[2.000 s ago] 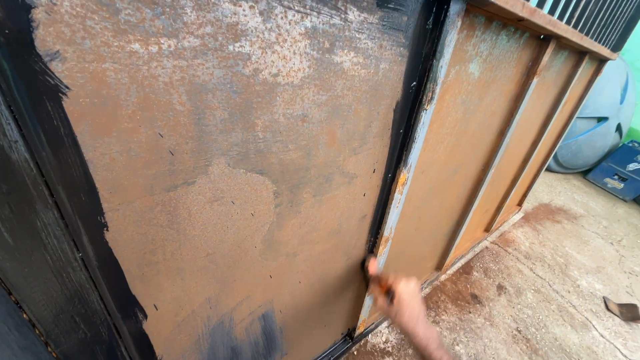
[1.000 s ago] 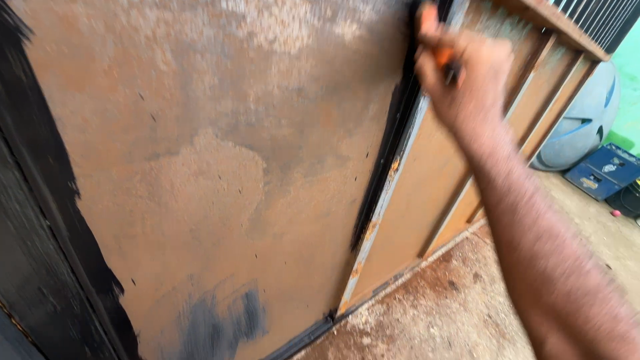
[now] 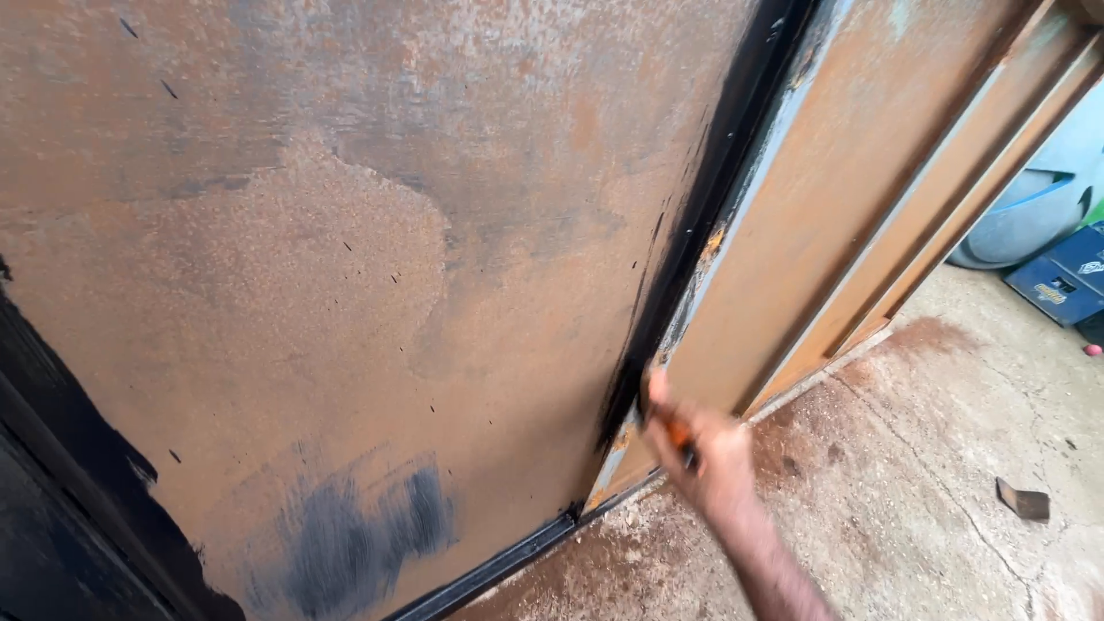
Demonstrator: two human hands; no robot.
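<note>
My right hand (image 3: 711,448) is closed around the orange handle of a paintbrush (image 3: 677,427), low on the upright rib of a rusty metal gate. The brush head is blurred and mostly hidden by my fingers, against the rib's edge. Wet black paint (image 3: 690,233) runs down the rib above the hand. The brown metal panel (image 3: 517,328) to its left bears a dark smeared patch (image 3: 354,535) near the bottom and a broad black band along its left side. My left hand is out of view.
More ribbed brown panels (image 3: 802,259) stretch to the right. A blue crate (image 3: 1056,276) and a grey rounded container (image 3: 1009,224) stand at the far right. On the stained concrete floor (image 3: 897,500) lies a small curved brown scrap (image 3: 1024,500).
My right hand, with the brush in it, has come down from the top of the rib to its lower part. Black paint now reaches lower on the rib. The view has moved closer.
</note>
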